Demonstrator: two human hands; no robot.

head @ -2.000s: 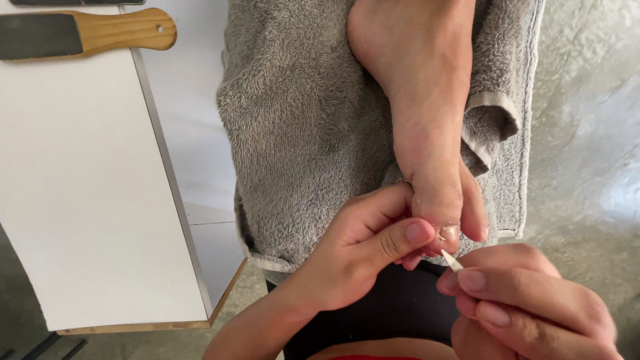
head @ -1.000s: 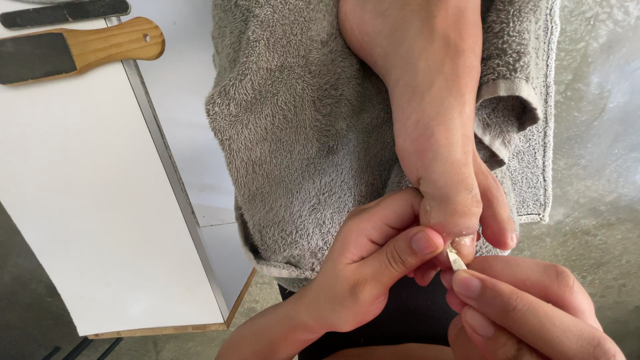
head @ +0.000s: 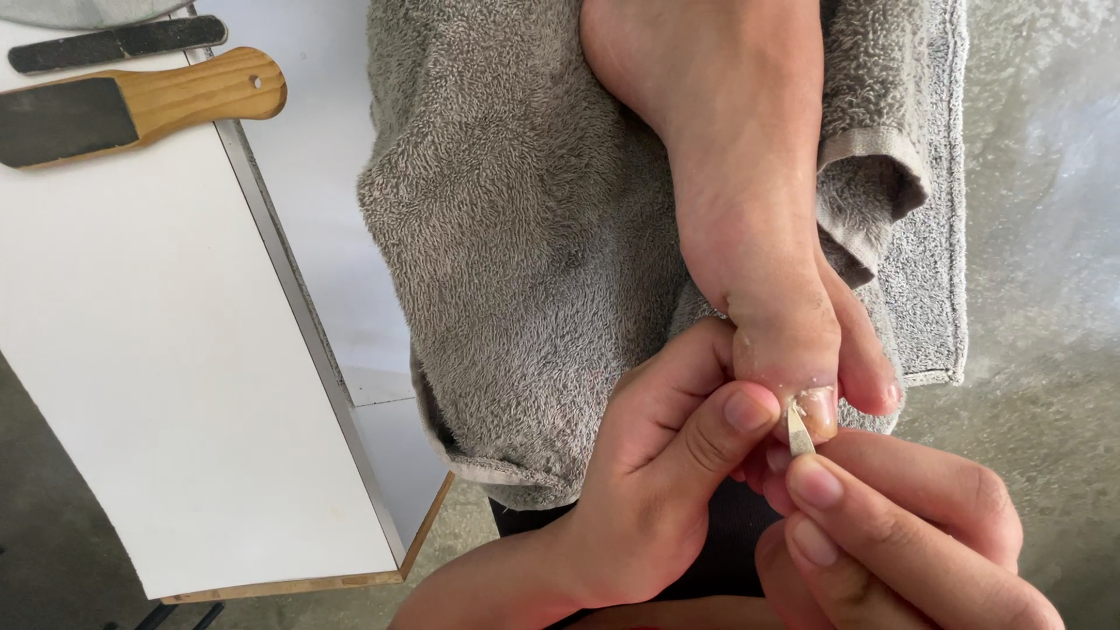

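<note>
Another person's bare foot (head: 744, 175) rests on a grey terry towel (head: 525, 245). My left hand (head: 665, 464) grips the big toe from the left, its thumb pressed beside the nail. Between the thumb and fingers of my right hand (head: 892, 525) is a small pointed metal tool (head: 799, 435), most of it hidden by the hand. Its tip touches the corner of the big toenail (head: 819, 411), at the cuticle edge on the left. Whitish flakes lie along the cuticle. The neighbouring toe (head: 862, 354) is to the right of the big toe.
On the left stands a white-topped table (head: 192, 350) with a wooden edge. A wooden-handled foot file (head: 201, 90) and a dark nail file (head: 118, 44) lie at its far end, near the rim of a round grey object (head: 96, 10). Grey floor (head: 1041, 350) shows on the right.
The tool tip has moved from the lower part of the nail up to its left cuticle corner. My left hand keeps its hold on the toe.
</note>
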